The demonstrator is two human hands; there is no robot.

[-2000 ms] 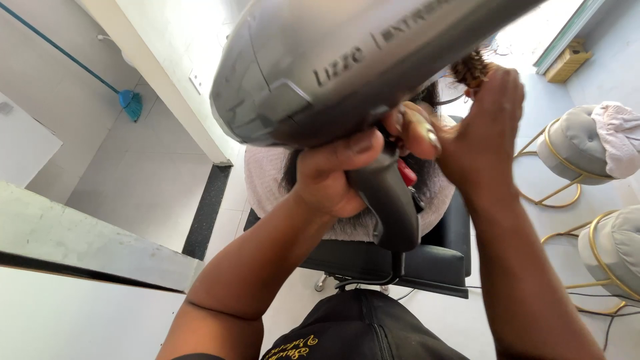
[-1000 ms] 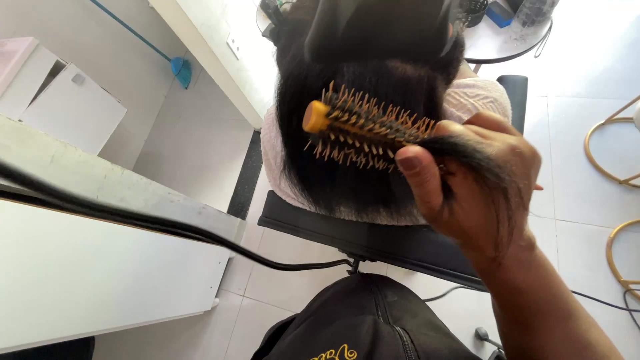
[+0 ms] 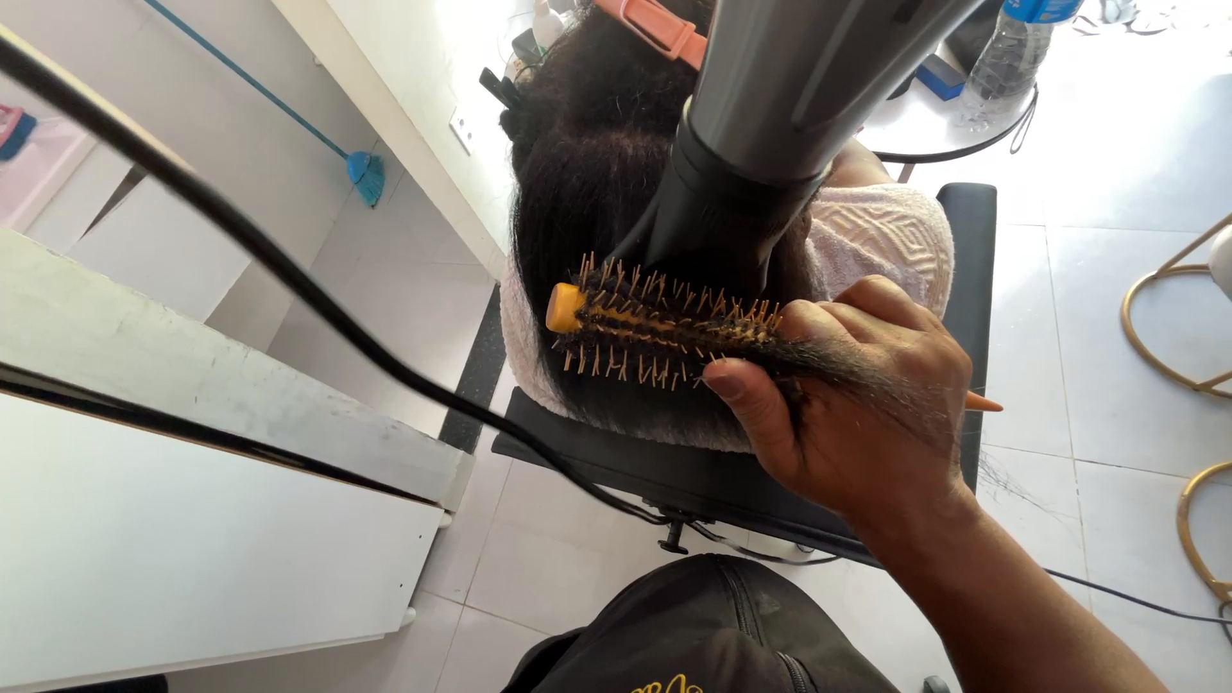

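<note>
My right hand (image 3: 857,395) grips the handle of a round hair brush (image 3: 664,322) with a yellow end cap, its tip pointing left. A lock of dark hair is wrapped over the brush and trails across my hand. Just above the bristles, the black nozzle (image 3: 722,221) of a grey hair dryer (image 3: 818,77) points down at the hair (image 3: 597,202) of a seated person. A coral clip (image 3: 654,29) holds hair near the top edge. My left hand is out of view. A pink-white towel (image 3: 890,231) lies around the person's shoulders.
The black salon chair (image 3: 970,231) stands in front of me. A black cord (image 3: 318,322) crosses the left side. On the right are a round table (image 3: 972,135) with a plastic bottle (image 3: 1011,58) and gold-framed stools (image 3: 1145,337). A white cabinet (image 3: 212,539) stands lower left, a blue broom (image 3: 366,176) beyond.
Two seconds ago both hands were at the dryer; my left hand has since gone out of view. Since one second ago, the dryer's body and nozzle show more fully, above the brush.
</note>
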